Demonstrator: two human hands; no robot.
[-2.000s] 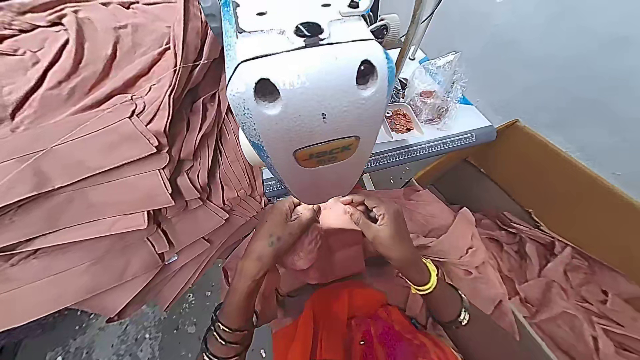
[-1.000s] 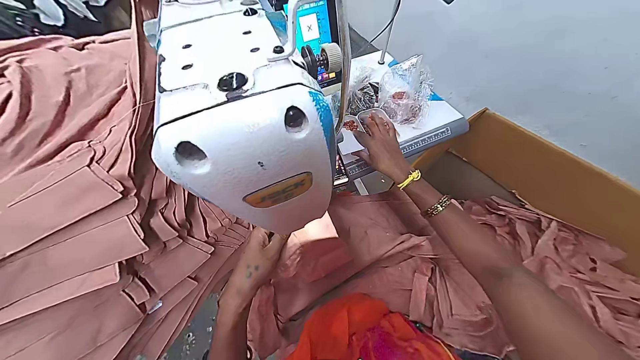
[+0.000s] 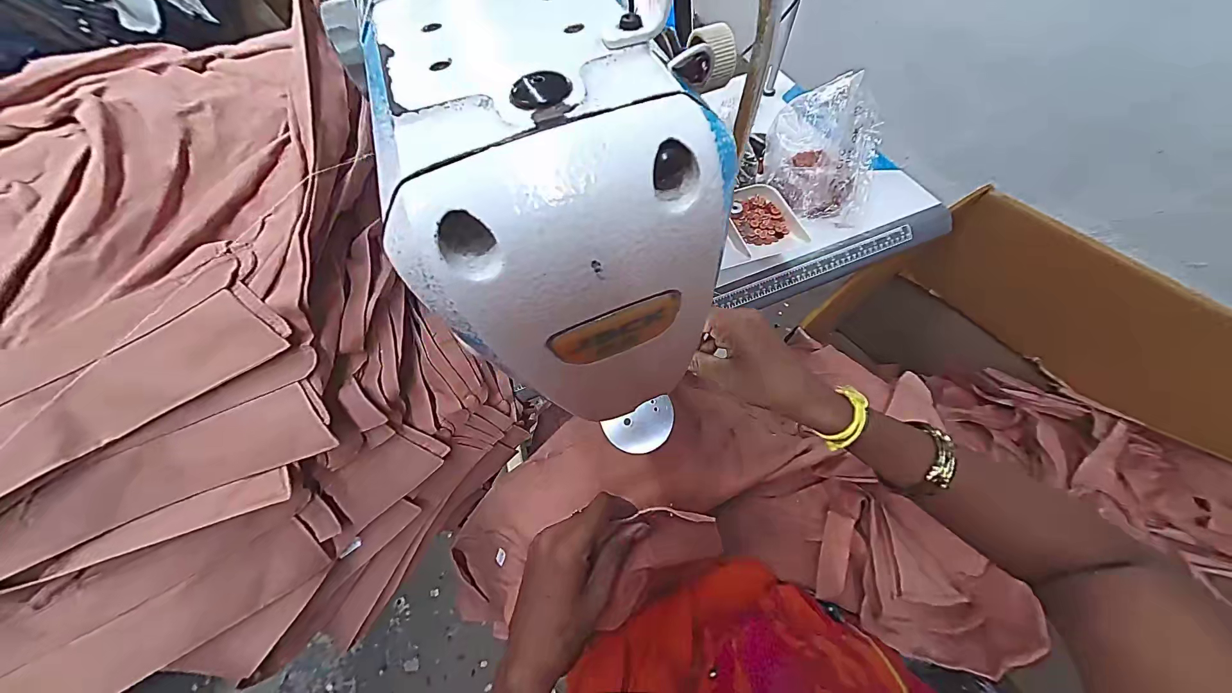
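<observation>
A white industrial sewing machine head fills the upper middle, with a round metal part showing under it. Pink fabric lies below the machine and over the lap. My left hand rests at the fabric's near edge, with the cloth between thumb and fingers. My right hand, a yellow bangle at its wrist, is curled beside the machine's right side; its fingertips are partly hidden, and whether they hold a small thing I cannot tell. Pinkish buttons lie in a white tray on the machine table.
Stacked pink fabric pieces cover the left side. A clear plastic bag stands behind the button tray. On the right, a cardboard box wall borders more pink cloth. A scale strip runs along the table edge.
My right hand has come back from the button tray to the machine's right side. My left hand, close under the machine head a second ago, is now lower, at the near part of the cloth.
</observation>
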